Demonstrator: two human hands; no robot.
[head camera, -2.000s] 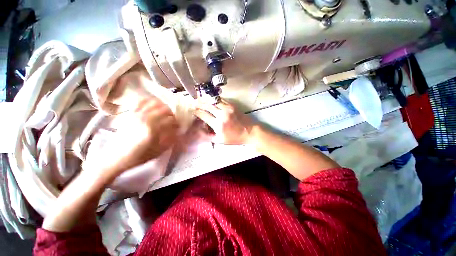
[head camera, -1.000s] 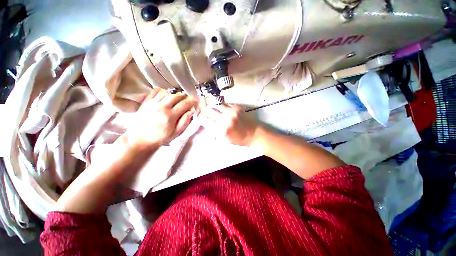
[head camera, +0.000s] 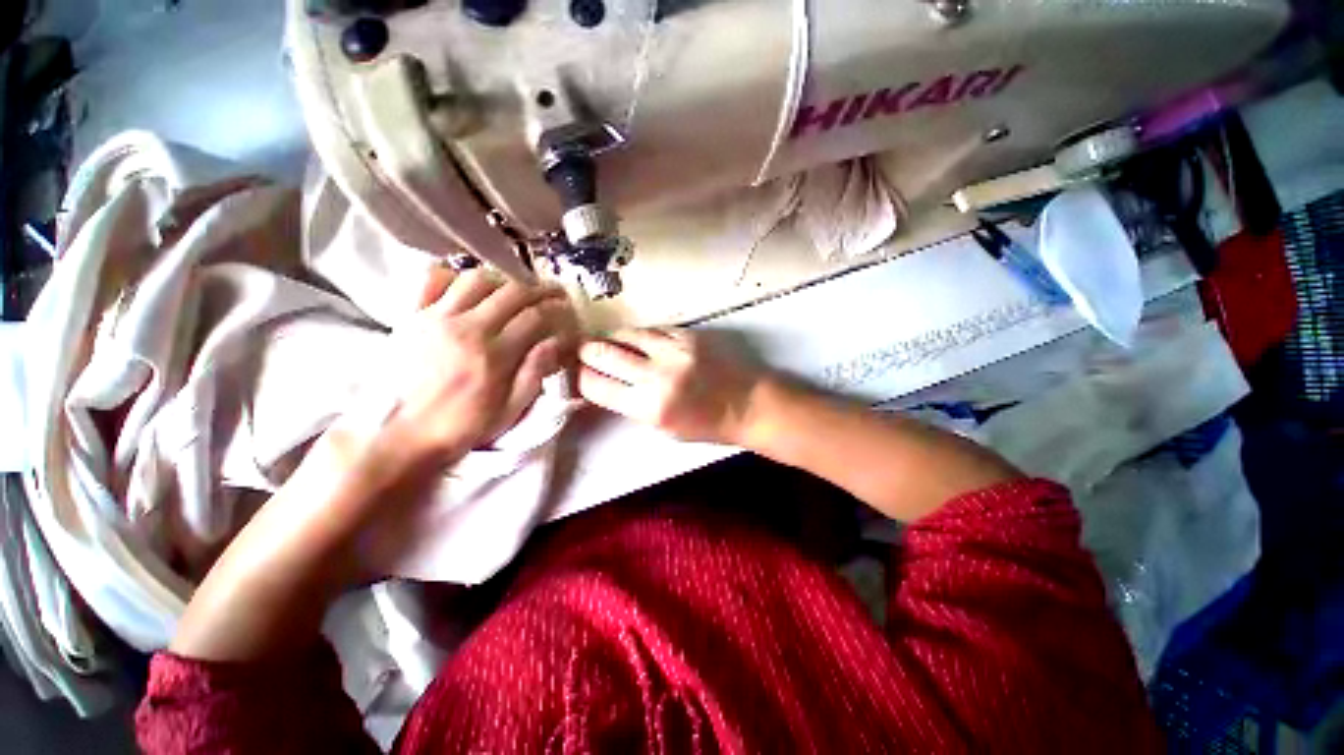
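A pale cream garment piece (head camera: 310, 376) lies bunched at the left of the sewing machine (head camera: 708, 118) and runs up to the presser foot and needle (head camera: 587, 269). My left hand (head camera: 487, 354) lies on the cloth just left of and below the needle, fingers bent over its edge. My right hand (head camera: 671, 387) is just right of it, thumb and fingertips pinching the cloth edge below the presser foot. The fingertips of both hands nearly meet. The cloth under my left palm is hidden.
Stacked cut pieces (head camera: 44, 590) hang at the far left. A blue tool (head camera: 1020, 258) and a white curved piece (head camera: 1091, 263) lie at the bed's right. A beige scrap (head camera: 855, 207) is under the arm. A red thing (head camera: 1246, 303) and a blue crate (head camera: 1312, 295) are at right.
My left hand came up from a blurred position over the cloth to beside the needle. My right hand has moved slightly down from the presser foot. The machine has shifted left in view.
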